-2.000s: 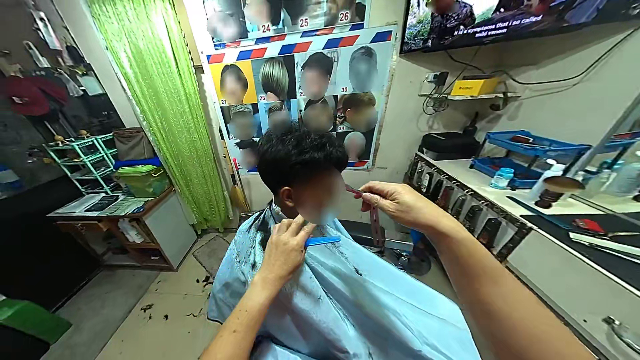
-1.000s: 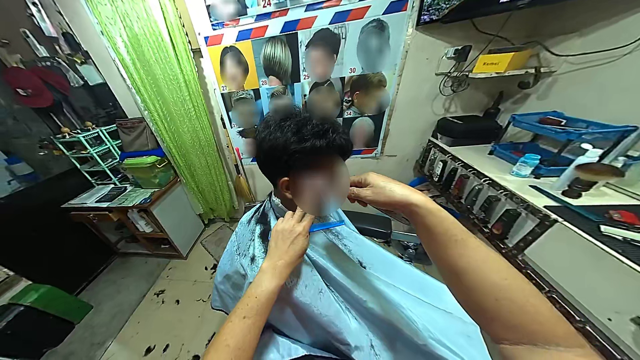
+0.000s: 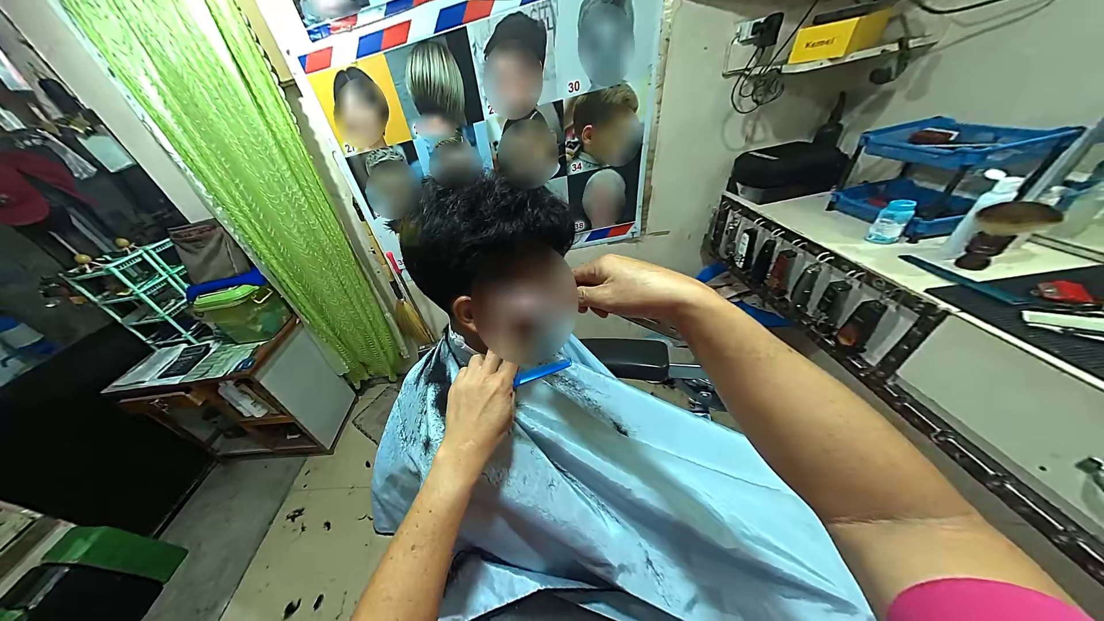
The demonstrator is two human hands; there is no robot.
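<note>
A seated person with short dark hair (image 3: 483,233) wears a light blue barber's cape (image 3: 604,492) scattered with cut hair. My left hand (image 3: 480,401) is below the person's chin, its fingers near the jaw, and holds a blue comb (image 3: 543,373) that points right over the cape. My right hand (image 3: 617,286) is at the far side of the person's head, fingers bent together. What it holds cannot be seen here; the head hides the fingertips.
On the right, a counter (image 3: 871,254) bears a blue two-tier tray (image 3: 966,153), a small bottle (image 3: 892,222) and a brush (image 3: 1018,220); hair clippers (image 3: 806,285) hang along its edge. A black armrest (image 3: 634,358) is beside the cape. A wooden cabinet (image 3: 302,388) stands left, near a green curtain (image 3: 233,147).
Two seconds ago my right hand held a slim reddish tool in front of the person's face; it has since moved to the head's far side. My left hand has stayed near the chin with the comb.
</note>
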